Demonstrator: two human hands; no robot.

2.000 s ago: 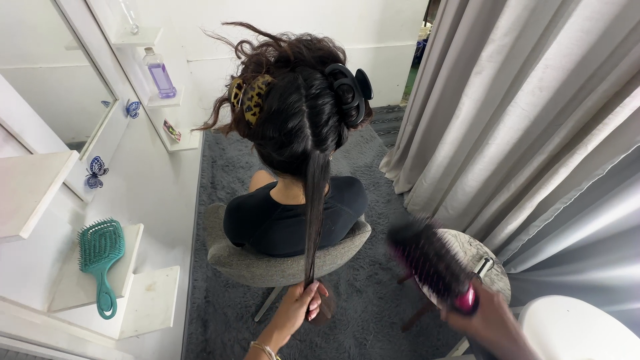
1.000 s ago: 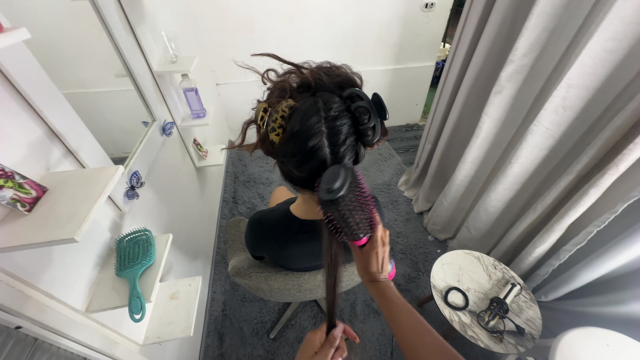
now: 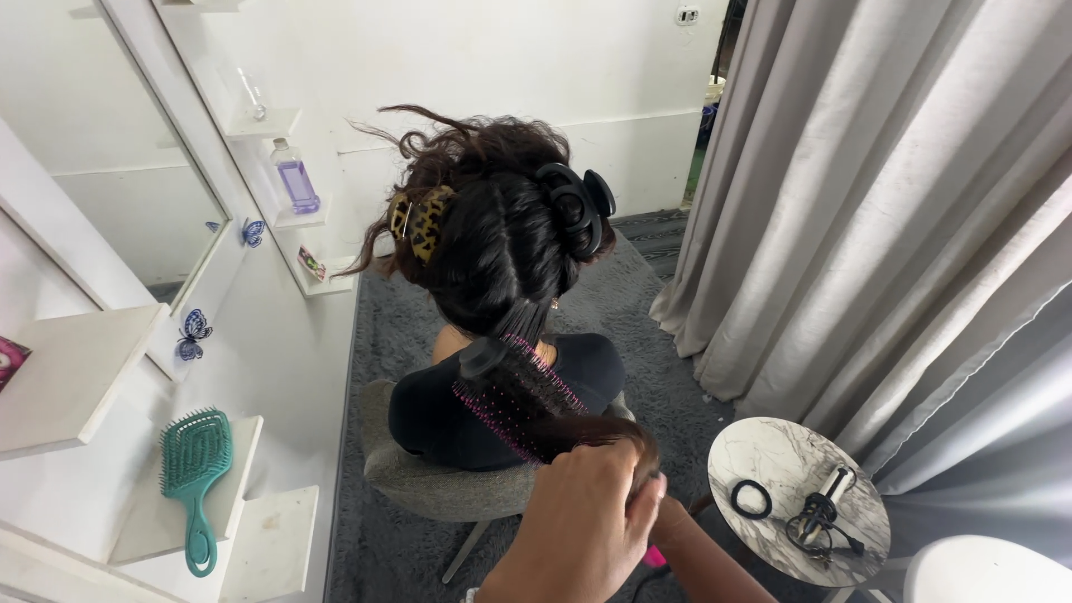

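A seated person with dark hair [image 3: 494, 243] faces away from me, the hair parted at the back. A tortoiseshell claw clip [image 3: 421, 224] holds the left part, a black claw clip [image 3: 582, 205] the right. A black and pink hot-air brush [image 3: 519, 398] lies against the lower lock of hair, behind the person's upper back. My left hand [image 3: 578, 511] grips the end of that lock, which bends over the bristles. Behind it, my right hand [image 3: 670, 528] is mostly hidden; a pink bit of the brush's handle shows beside it.
A teal vented hairbrush [image 3: 197, 469] lies on a white wall shelf [image 3: 243, 469] at left. A purple bottle [image 3: 296, 180] stands on another shelf. At right, a round marble-top table [image 3: 754, 444] holds a black hair tie [image 3: 751, 499] and a corded styling tool [image 3: 821, 511], near grey curtains [image 3: 787, 209].
The brush was off to the right, beside the chair, then came onto the lock near the neck. It now sits lower on the hair, and my left hand has risen towards it with the lock's end.
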